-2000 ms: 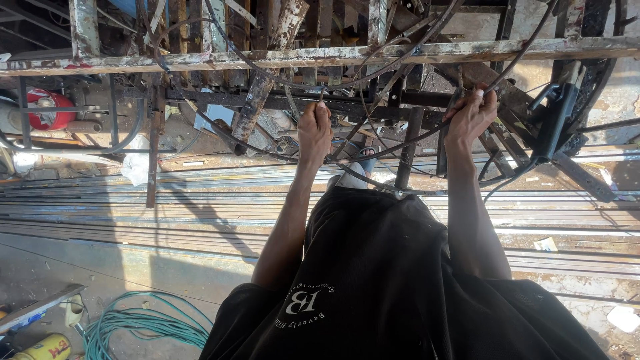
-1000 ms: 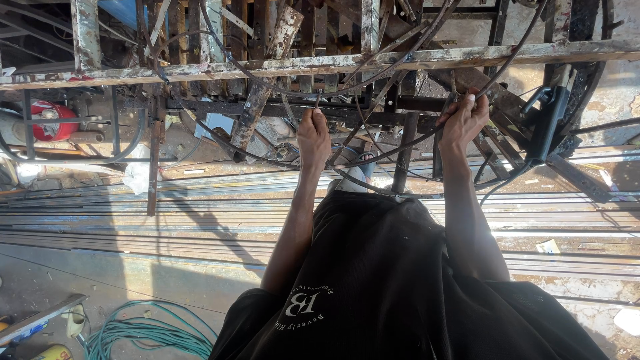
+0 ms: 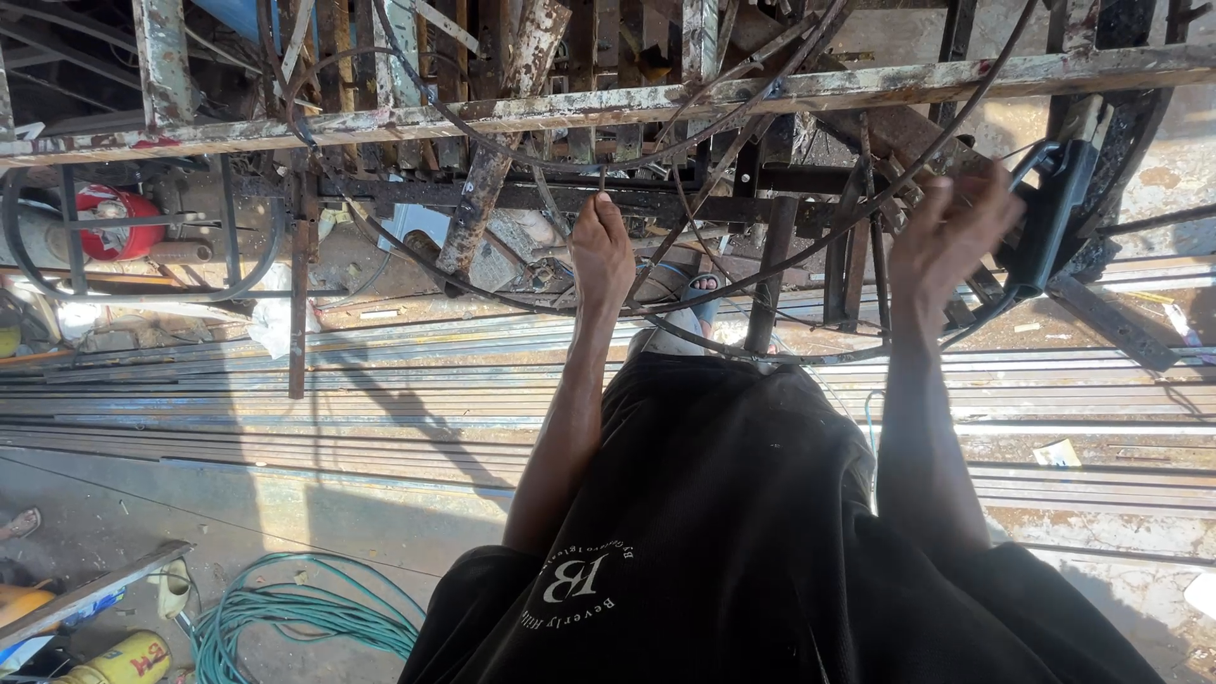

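Note:
My left hand (image 3: 603, 242) is closed on a thin metal rod (image 3: 601, 178) that sticks up past the thumb, in front of a rusty metal frame. My right hand (image 3: 955, 223), blurred, has its fingers apart beside a black-handled welding electrode holder (image 3: 1059, 209); whether it touches the holder is unclear. Dark cables (image 3: 807, 249) loop between and behind both hands. Above them runs a long paint-worn metal bar (image 3: 608, 109) with upright bars behind it. A short dark tube (image 3: 771, 275) stands between my forearms.
Long metal bars (image 3: 427, 380) lie across the ground below the frame. A coiled green hose or cable (image 3: 294, 608) and a yellow container (image 3: 123, 662) are at lower left. A red bucket (image 3: 114, 223) stands at left. A rusty upright (image 3: 298, 285) hangs below the long bar.
My right hand has come off the spot by the cable where it was pinched and moved right, towards the black-handled holder. My left hand has stayed about where it was.

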